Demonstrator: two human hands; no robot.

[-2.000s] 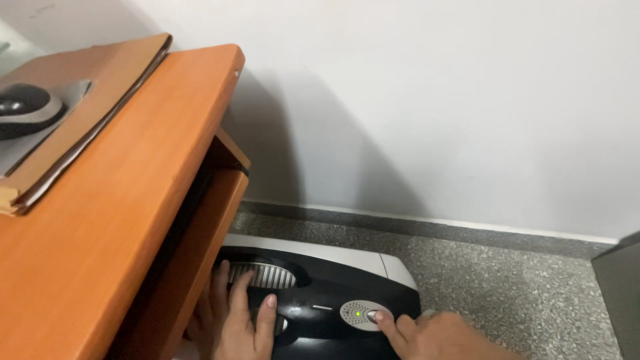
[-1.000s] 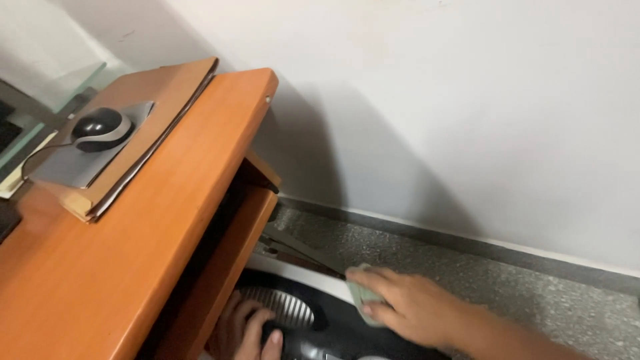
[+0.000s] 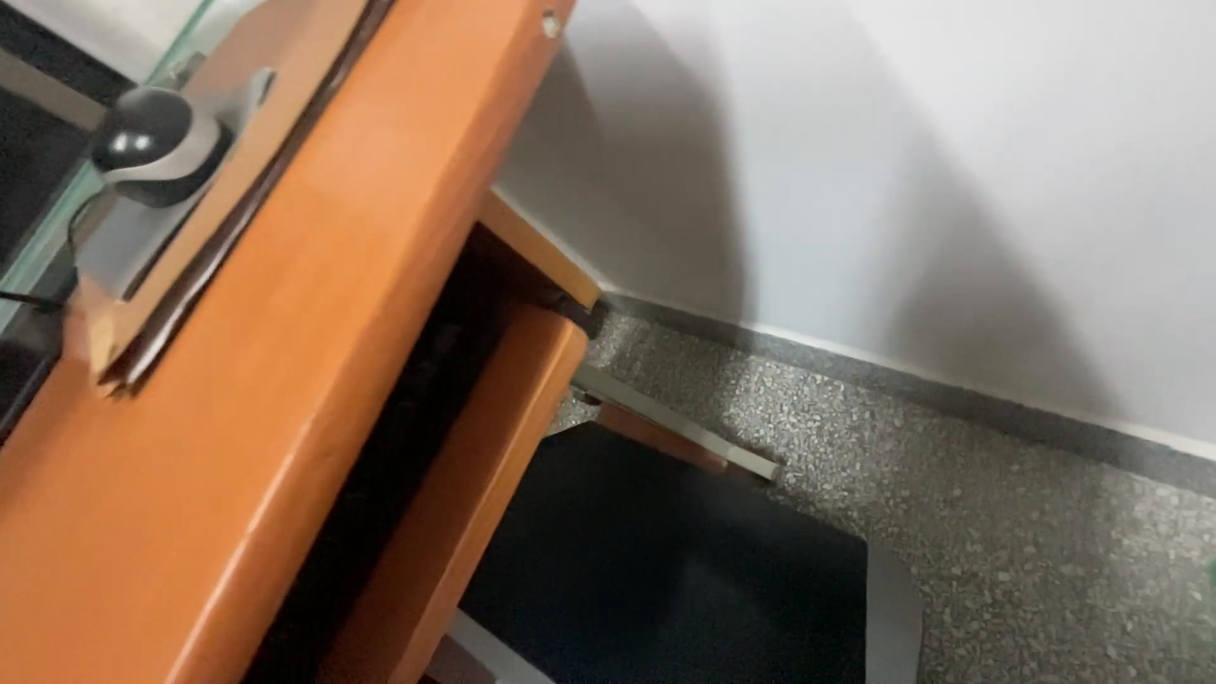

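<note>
Neither of my hands shows in the head view now. At the bottom centre lies a flat black panel (image 3: 684, 570) with a grey edge (image 3: 893, 608) on its right side, partly hidden by the desk. What it belongs to I cannot tell. Just behind it, a pale bar (image 3: 684, 427) runs near the floor beside a reddish-brown strip (image 3: 655, 435). The orange wooden desk (image 3: 313, 285) fills the left, with a lower pull-out shelf (image 3: 475, 456) under its top.
On the desk, a black and silver computer mouse (image 3: 157, 142) rests on a grey mouse pad (image 3: 133, 242) over brown folders (image 3: 256, 161). A white wall (image 3: 807, 171) with a grey baseboard (image 3: 855, 375) stands behind the speckled floor (image 3: 1007, 532).
Both hands have left the view; earlier they were at a black and silver machine, and the right hand then touched a pale green thing. The machine's vented top no longer shows. The view has shifted.
</note>
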